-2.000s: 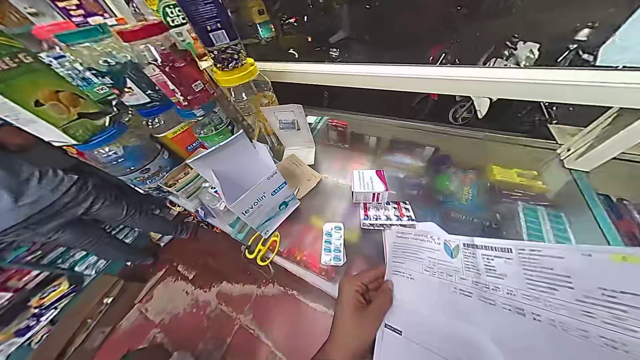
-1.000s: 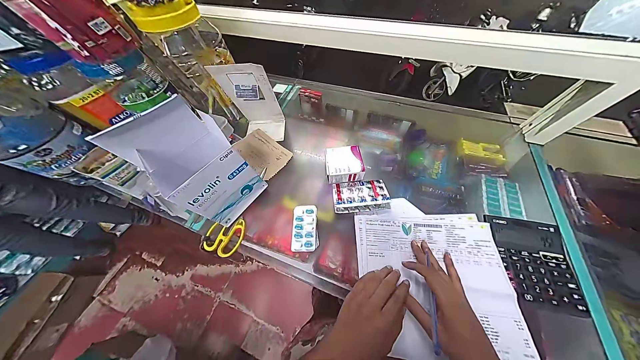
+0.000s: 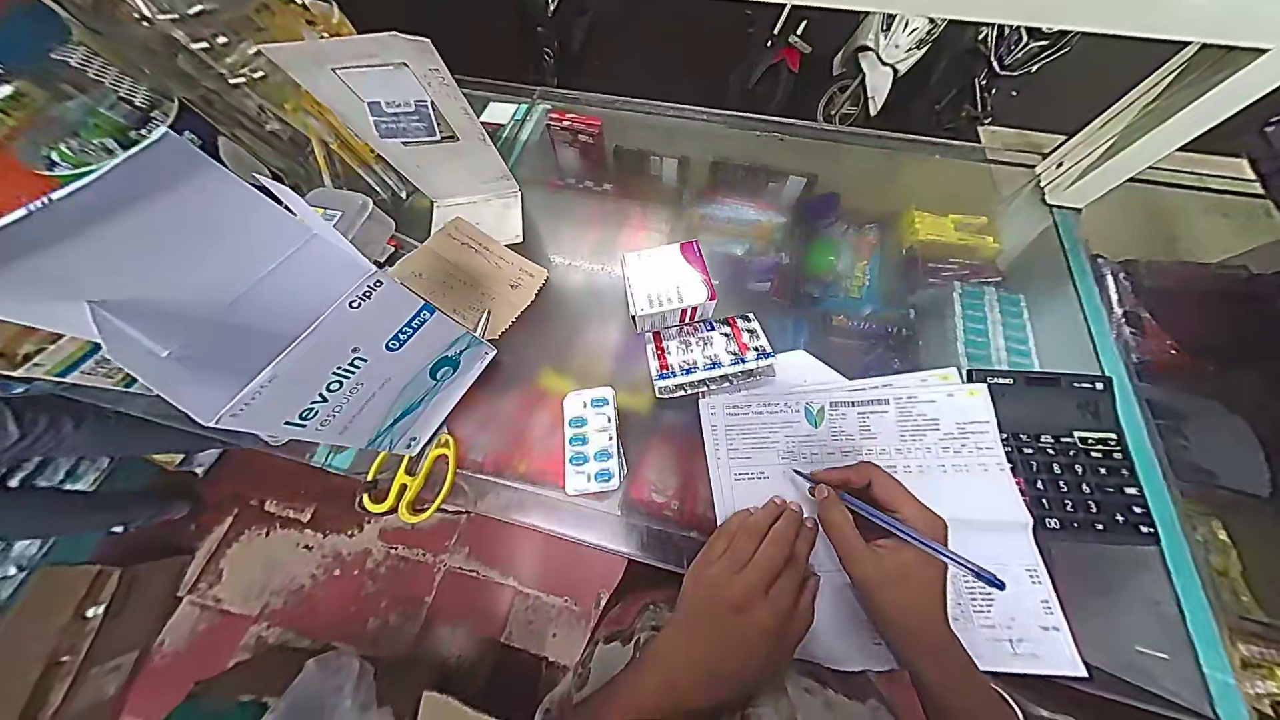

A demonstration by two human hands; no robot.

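Printed paper sheets (image 3: pixel 900 440) lie on the glass counter. My right hand (image 3: pixel 885 560) grips a blue ballpoint pen (image 3: pixel 915 535), its tip on the upper left part of the top sheet. Flat on the sheets' left edge rests my left hand (image 3: pixel 750 580), holding nothing, fingers together. Behind the sheets are blister strips with red and blue print (image 3: pixel 708 352) and a small white and magenta carton (image 3: pixel 668 285). A blister strip of blue tablets (image 3: pixel 592 440) lies left of my hands. A black Casio calculator (image 3: pixel 1075 470) sits at the papers' right.
An opened Levolin respules carton (image 3: pixel 390 370) stands at the left, with yellow-handled scissors (image 3: pixel 410 480) below it. Behind are a brown paper piece (image 3: pixel 475 270) and an upright white carton (image 3: pixel 420 120). The counter's front edge (image 3: pixel 560 525) runs beside my left hand. Motorcycles stand beyond the frame.
The papers, held up by a hand two seconds ago, now lie on the counter. My right hand has brought the pen's tip to the sheet. The view has shifted.
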